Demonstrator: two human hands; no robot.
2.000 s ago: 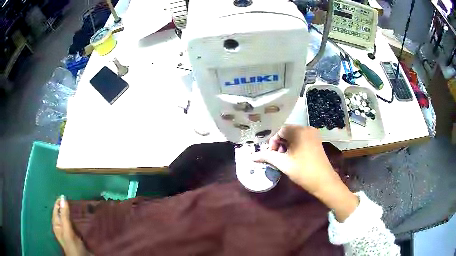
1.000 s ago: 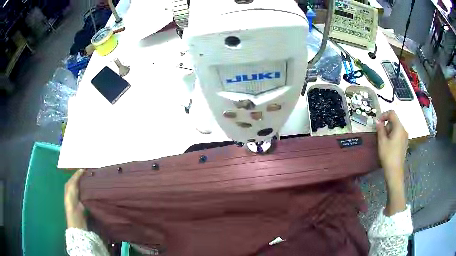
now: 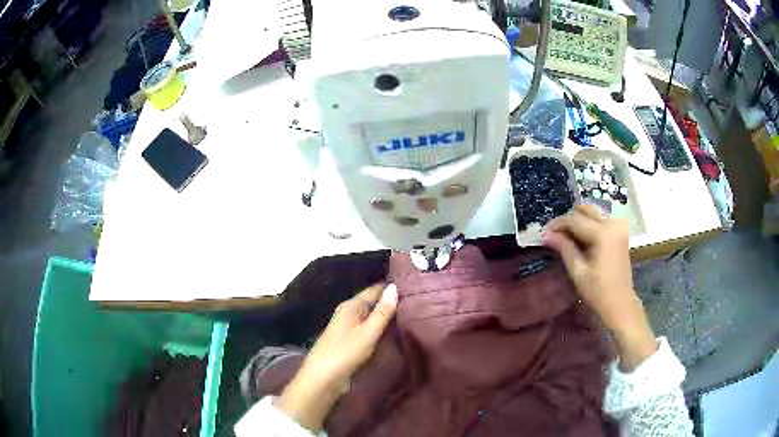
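The maroon garment [image 3: 478, 341] lies under the white JUKI machine head [image 3: 410, 128] and hangs down toward me. Its stitched edge is at the shiny metal clamp [image 3: 433, 256]. A black label [image 3: 534, 266] shows near its right end. My left hand [image 3: 354, 329] rests on the cloth just left of the clamp, thumb and fingers closed on the garment. My right hand [image 3: 594, 256] is at the front of the button trays, thumb and fingertips together at the garment's upper right edge. Whether a button is between these fingertips cannot be told.
The black-button tray [image 3: 541, 192] and white-button tray [image 3: 630, 192] are right of the head. A phone [image 3: 174, 160] lies left. A green bin [image 3: 64, 341] with maroon cloth stands lower left. A screwdriver [image 3: 615, 128], control panel [image 3: 585, 41] and dark keypad device [image 3: 662, 136] are at right.
The garment was spread wide with its row of buttons showing; now it is bunched at the clamp. My left hand has moved right toward the clamp. My right hand has moved left.
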